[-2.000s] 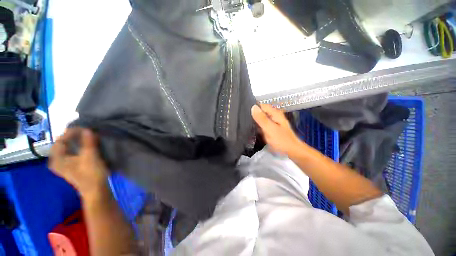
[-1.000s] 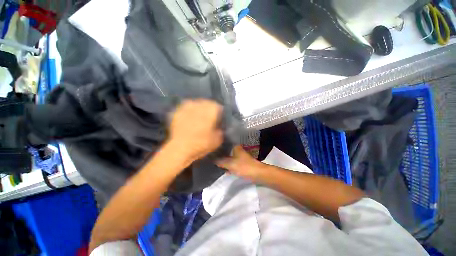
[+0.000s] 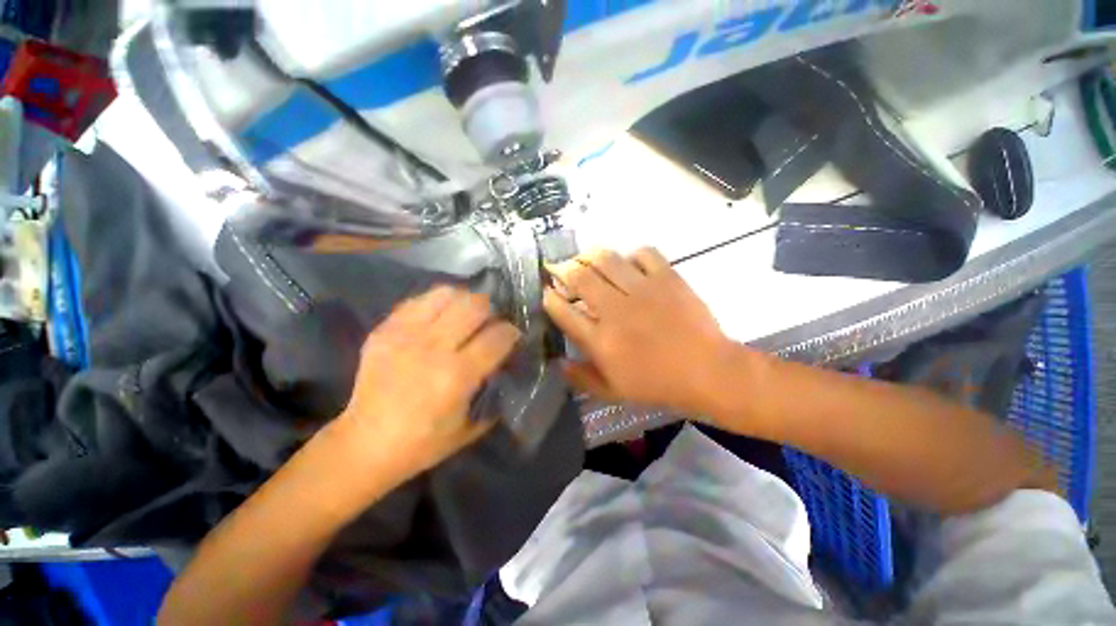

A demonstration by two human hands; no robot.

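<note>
The dark grey garment piece point(image 3: 147, 355) lies bunched to the left of the needle area and hangs over the table's front edge. Pale stitching shows on it. My left hand point(image 3: 435, 361) presses on the cloth with bent fingers, just left of the seam. My right hand point(image 3: 630, 318) holds the cloth's right edge, with its fingertips close to the presser foot point(image 3: 554, 241). The seam strip runs between my hands up to the foot. The needle tip cannot be made out. The white sewing machine point(image 3: 734, 55) with a blue stripe stands over the work.
A folded dark stitched strip point(image 3: 869, 241) lies right of the needle, beside a small black oval object point(image 3: 1001, 174). A ruler-marked tape point(image 3: 844, 330) runs along the table edge. A blue crate point(image 3: 1065, 379) with dark cloth stands below right. A red object point(image 3: 59, 88) is at upper left.
The view has moved closer to the machine head. Both hands have moved up to the presser foot with the cloth's edge; the garment's bulk now lies bunched at the left.
</note>
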